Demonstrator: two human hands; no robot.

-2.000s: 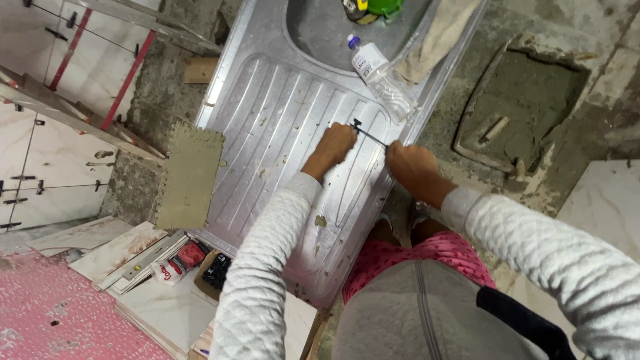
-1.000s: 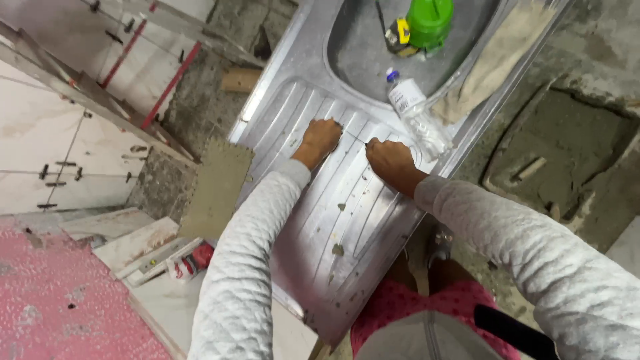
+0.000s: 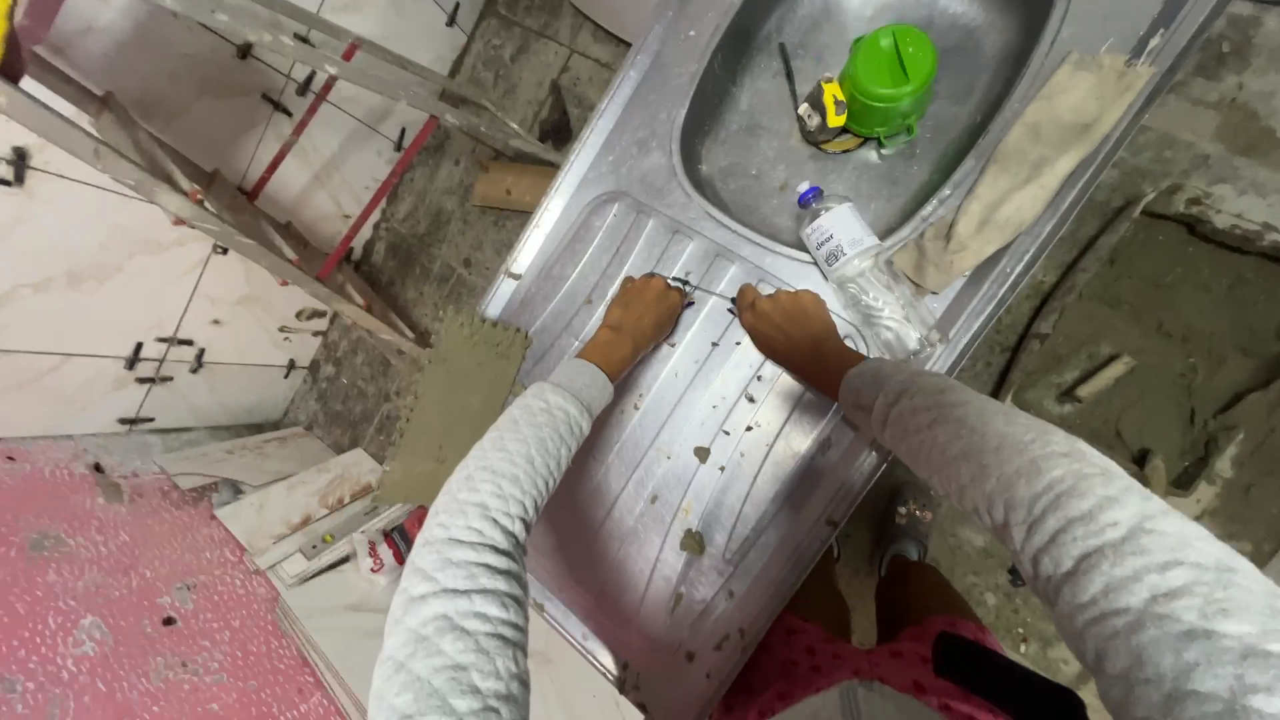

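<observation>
Over the ribbed drainboard of a stainless steel sink, my left hand is closed on a small dark fitting. My right hand grips the other end of the same piece, and a thin rod or wire spans between the hands. Its exact kind is too small to tell, and my fingers hide both ends. A plastic bottle with a blue cap lies just beyond my right hand. In the basin are a green lidded container and a yellow and black tape measure.
A beige cloth lies on the sink's right edge. A notched trowel blade coated in mortar is at the left. Beyond it stands a ladder. Tile pieces lie at lower left, and a mortar tray is on the floor at right.
Both hands stay over the drainboard; two seconds ago the thin rod also showed between them, with a dark T-shaped end at the left hand. The view has shifted, showing more of the basin.
</observation>
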